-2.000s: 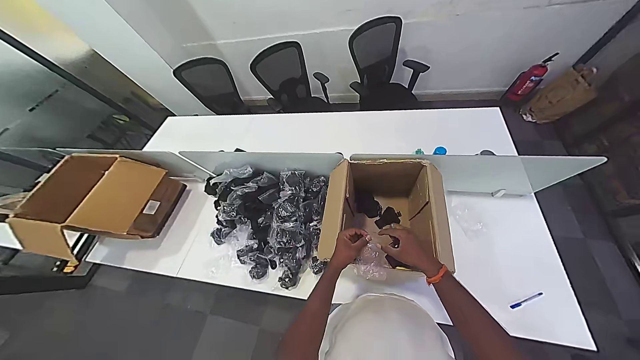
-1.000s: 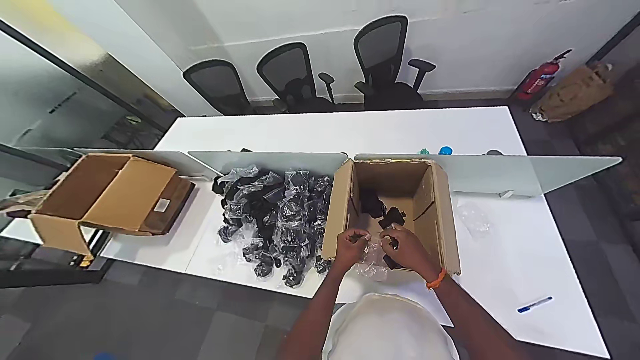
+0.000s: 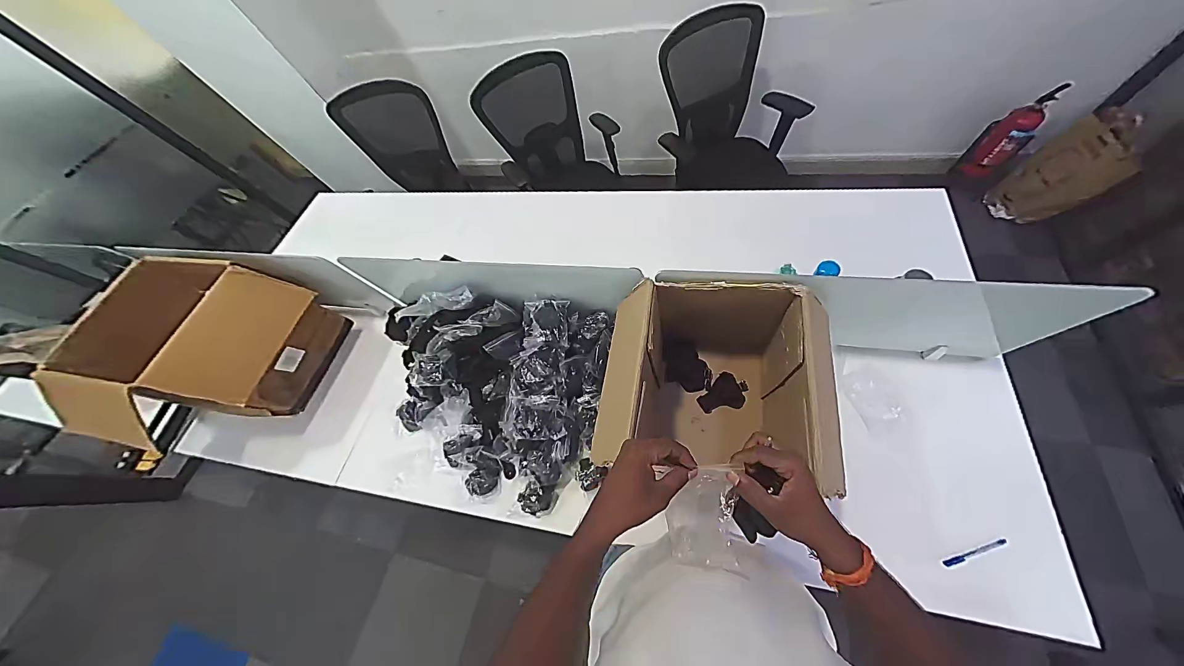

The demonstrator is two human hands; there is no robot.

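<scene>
My left hand (image 3: 652, 483) pinches the left side of the mouth of a clear plastic bag (image 3: 700, 523), near the front of an open cardboard box (image 3: 823, 398). My right hand (image 3: 777, 486) grips the other side of the bag's mouth and also has a black item (image 3: 754, 520) against its palm and fingers; its exact kind cannot be told. Inside the box lie a few black items (image 3: 722, 393). Left of the box, many black items in clear plastic bags (image 3: 539, 398) are piled on the white table (image 3: 971, 462).
Another open cardboard box (image 3: 222, 342) lies at the left. Glass dividers (image 3: 906, 310) run along the table. A blue pen (image 3: 974, 553) and an empty-looking plastic bag (image 3: 871, 393) lie at the right. Office chairs (image 3: 712, 111) and a fire extinguisher (image 3: 1008, 139) stand beyond.
A black item now shows in my right hand by the bag. Both hands have come nearer to my body, from over the box to its front edge.
</scene>
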